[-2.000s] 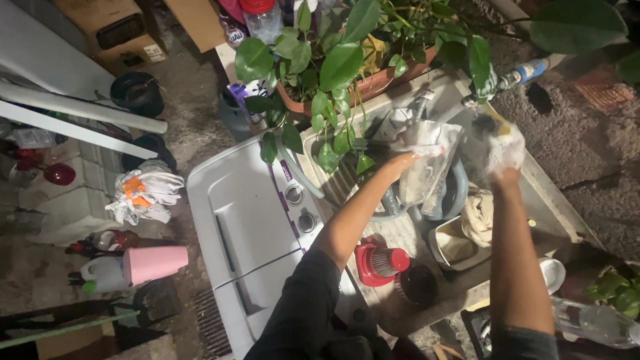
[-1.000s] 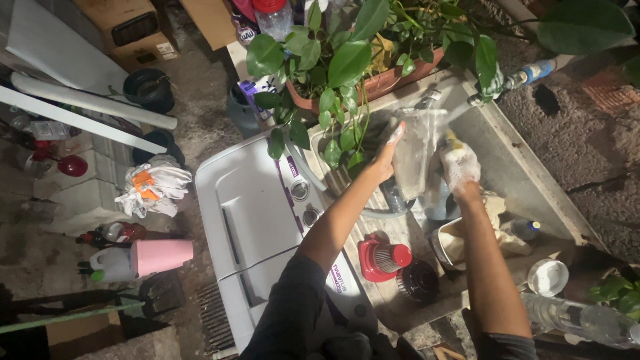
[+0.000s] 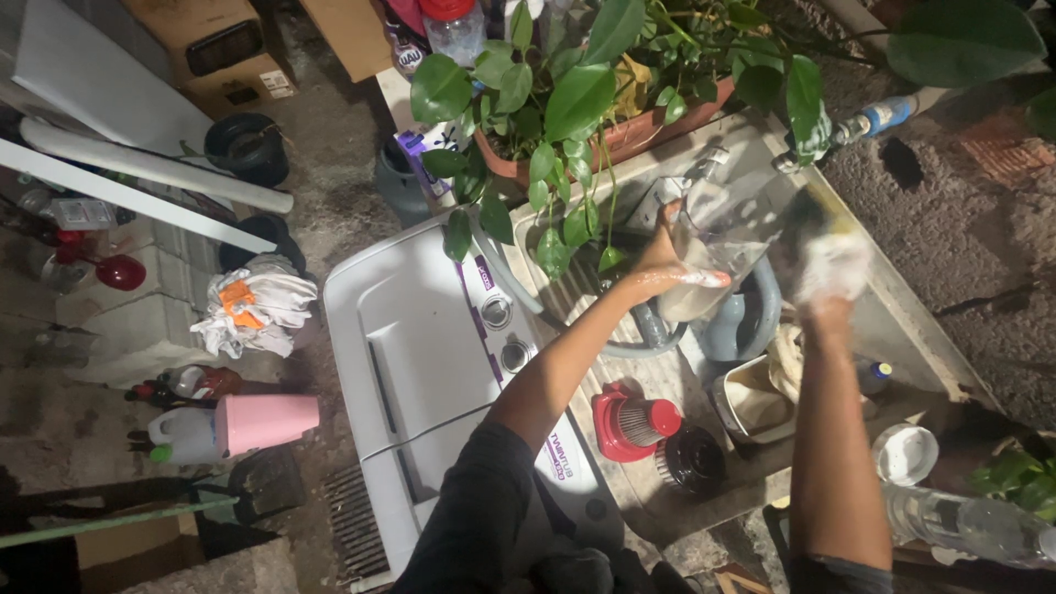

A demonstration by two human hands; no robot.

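My left hand (image 3: 678, 268) is closed around a clear plastic container (image 3: 714, 247), tilted over the laundry sink (image 3: 887, 272); there is suds on the fingers. My right hand (image 3: 833, 268), blurred and covered in white foam, is to the right of the container, apart from it, on a sponge (image 3: 825, 216) that looks yellow and dark. Below the container lie a grey hose (image 3: 615, 351) and a blue-grey plastic vessel (image 3: 734, 318). A white tub with cloth (image 3: 755, 400) stands nearer me. A red filter part (image 3: 631, 425) and a black round part (image 3: 691, 459) rest on the ribbed washboard side.
A white twin-tub washing machine (image 3: 421, 330) adjoins the sink at left. A planter (image 3: 610, 140) with trailing leaves overhangs the back edge, beside a tap (image 3: 804, 157). A clear bottle (image 3: 961, 524) and white bowl (image 3: 905, 454) are at right. A pink bucket (image 3: 268, 423) stands on the floor.
My right hand has moved away from the container, up and to the right. My left hand keeps hold of the container, which is now tilted more to the right.
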